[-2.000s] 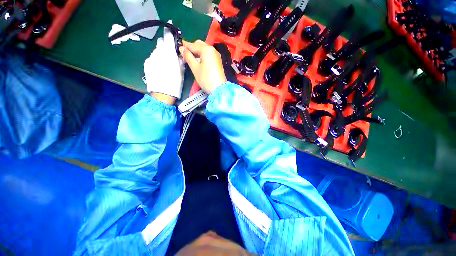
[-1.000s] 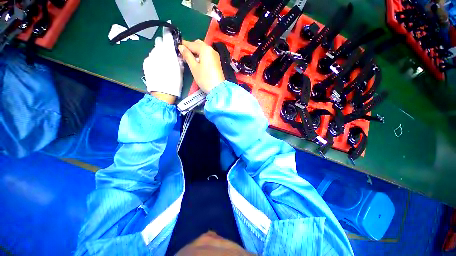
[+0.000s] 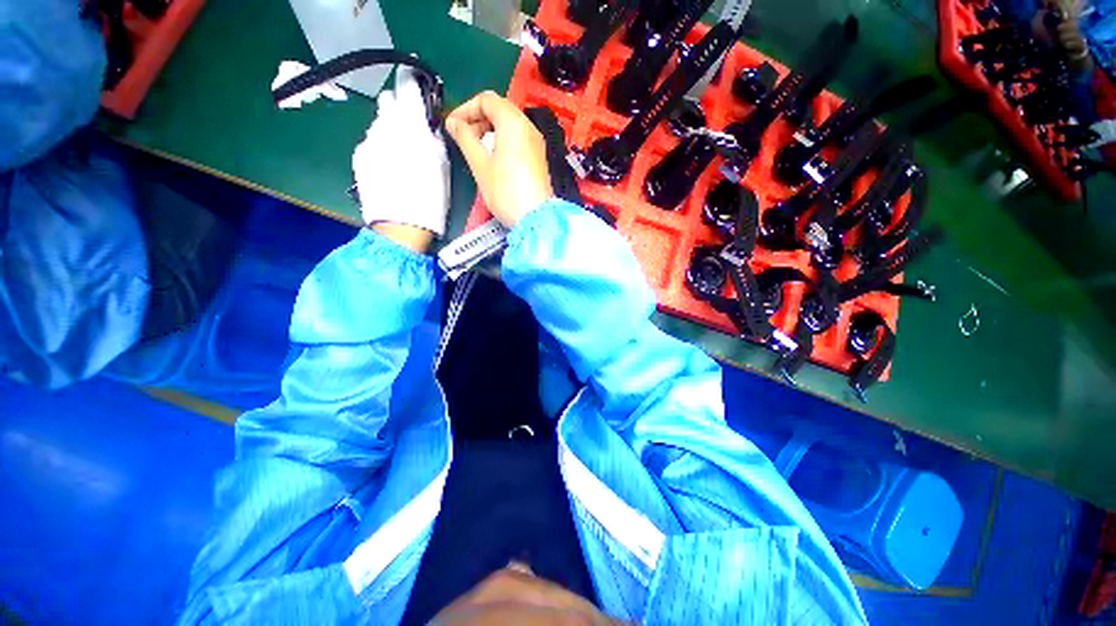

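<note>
A wristwatch with a long black strap [image 3: 355, 60] is held in my gloved left hand [image 3: 401, 162], its strap arching out to the left. The watch case is mostly hidden at the fingertips. My bare right hand [image 3: 502, 157] is just right of it, fingers curled with the fingertips together, a little apart from the watch. Whether it pinches something small cannot be told. An orange-red watch tray [image 3: 661, 245] with many black-strapped watches lies to the right. A pale perforated strap [image 3: 472, 248] lies at the table edge below my hands.
A translucent whitish squarish item [image 3: 346, 43] and a crumpled white scrap [image 3: 306, 86] lie on the green bench [image 3: 233, 116] at the upper left. More orange-red trays show at the top left and top right [image 3: 1022, 104]. A person's blue sleeve [image 3: 49, 86] is at the left. A blue stool [image 3: 918, 526] stands lower right.
My right fingertips have moved slightly away from the watch, which stays in my left hand. The neighbour's blue sleeve has come in at the upper left.
</note>
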